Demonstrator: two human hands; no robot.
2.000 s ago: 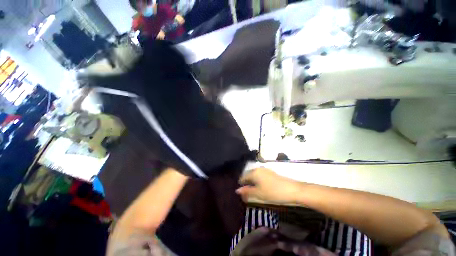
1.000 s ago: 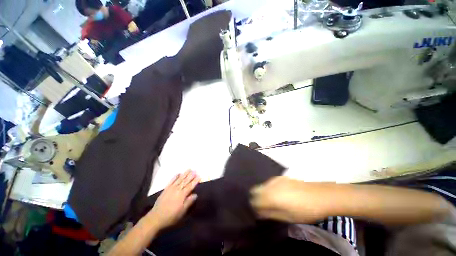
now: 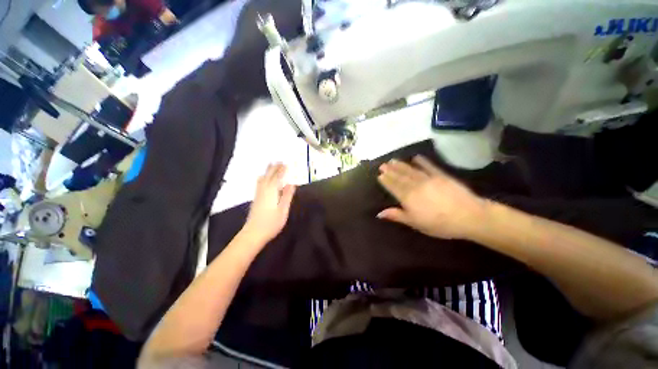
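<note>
A large dark brown garment panel (image 3: 325, 234) lies spread over the front of the machine bed and table edge. Its far edge runs at the presser foot and needle (image 3: 345, 160), lit yellow. My left hand (image 3: 270, 204) rests flat on the panel's left part, fingers pointing away. My right hand (image 3: 427, 196) lies on the panel right of the needle, fingers spread, slightly blurred. Neither hand grips the cloth. The white sewing machine (image 3: 433, 58) stands over the panel's far edge. Whether the foot is down on the cloth is too small to tell.
A stack of dark cut panels (image 3: 155, 209) with blue material beneath lies at left. A black rectangle, perhaps a phone (image 3: 464, 103), lies under the machine arm. Another machine (image 3: 54, 220) stands far left. A person in red (image 3: 130, 21) sits at the back left.
The panel, earlier bunched near my right hand at the table edge, now lies spread up to the needle and rightward. Both hands moved forward onto it. The black white-lined piece seen first is gone from there.
</note>
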